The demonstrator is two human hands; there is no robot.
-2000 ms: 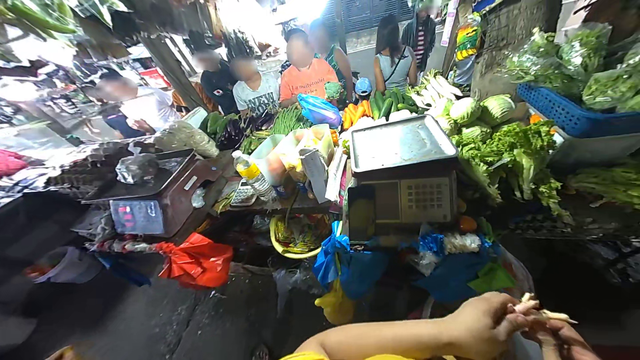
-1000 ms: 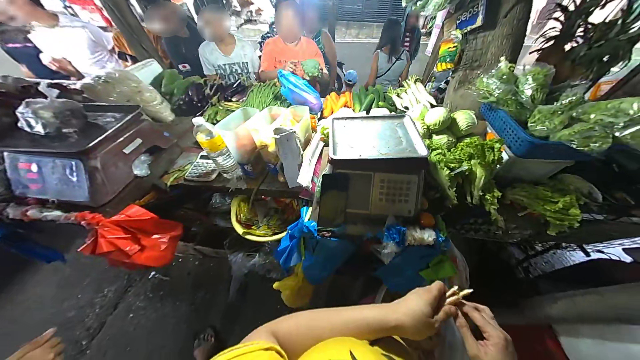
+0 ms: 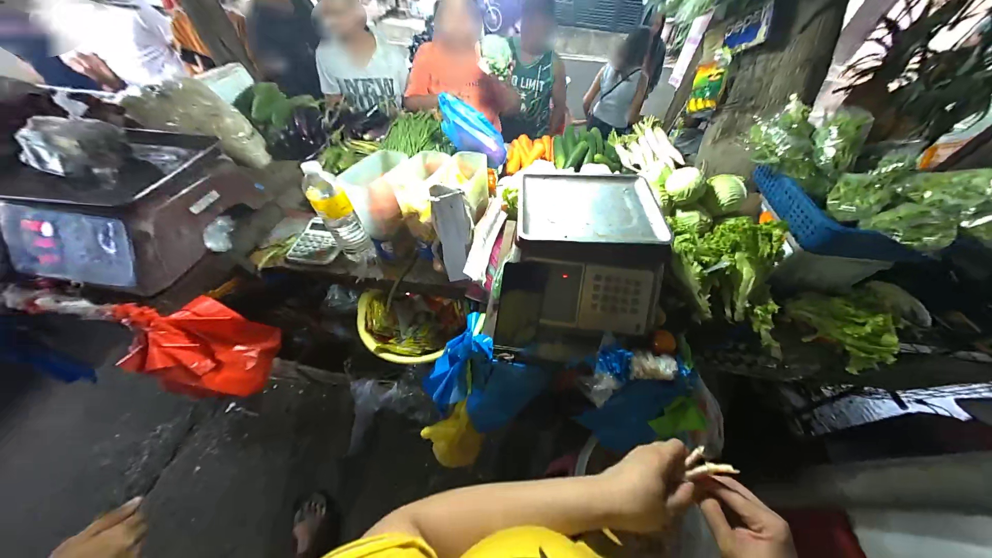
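My left hand (image 3: pixel 651 484) reaches across from the yellow sleeve at the lower middle, its fingers closed on pale, slender pieces (image 3: pixel 709 470), perhaps a root vegetable. Touching the same pieces from the right is my right hand (image 3: pixel 748 518), with thumb and fingers pinched on them. Both hands are low in the view, below the stall's edge. Just above them hang blue plastic bags (image 3: pixel 632 411) and a green one (image 3: pixel 678 417). A digital scale (image 3: pixel 620 298) with a bare metal pan (image 3: pixel 593 208) stands beyond.
Lettuce (image 3: pixel 728 263), cabbages (image 3: pixel 725 194) and a blue basket (image 3: pixel 814 213) lie right of the scale. Left are plastic containers (image 3: pixel 372 194), a bottle (image 3: pixel 333 205), a yellow-rimmed basket (image 3: pixel 403 360) and another scale (image 3: pixel 70 240). Another person's hand (image 3: pixel 105 535) shows bottom left; several people stand behind the stall.
The view has swung to the right. Both hands stay together at the pale pieces. Another person's hand has come into view at the bottom left.
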